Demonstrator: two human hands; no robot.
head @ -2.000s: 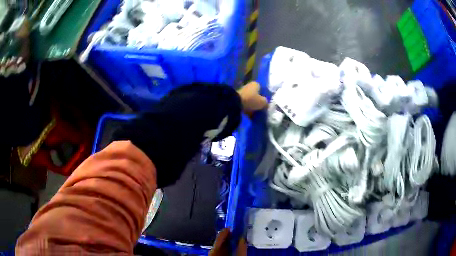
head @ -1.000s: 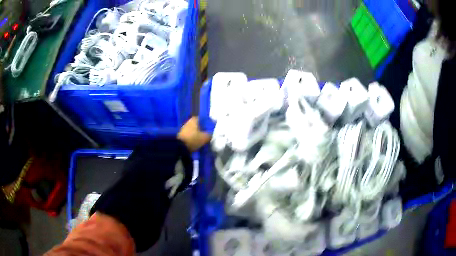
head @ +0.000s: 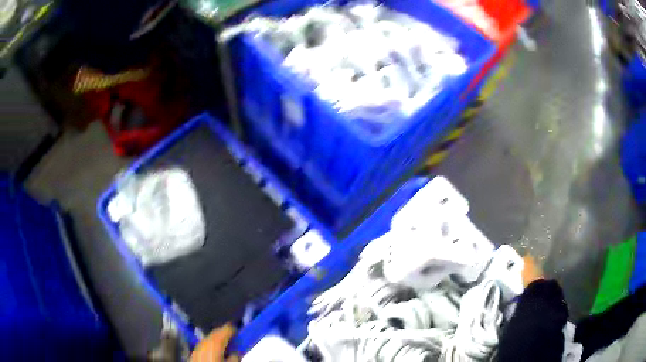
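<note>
A blue crate [head: 358, 256] in front of me is heaped with white power strips [head: 439, 230] and bundled white cords [head: 418, 318]. My left hand [head: 214, 345], blurred and cut off by the bottom edge, grips this crate's near left end. My right hand [head: 531, 271] is at the crate's far right side, partly hidden by a strip and a black cuff; its grip cannot be made out. Left of it, a lower blue crate [head: 134, 258] holds a dark sheet [head: 234, 212], with a white bundle [head: 166, 215] on top and a white socket block [head: 310, 247] at its edge.
A tall blue crate [head: 312, 152] full of white strips and cords stands behind. A red crate [head: 496, 21] is beyond it. A red stool [head: 134, 127] is at the upper left. Other blue crates [head: 42, 276] stand at the left. Yellow-black tape [head: 453, 138] edges a grey surface.
The view has turned and swung left, showing more of the lower crate. My left hand is now at the near end of the heaped crate's rim instead of the far corner. My right hand shows at the far right.
</note>
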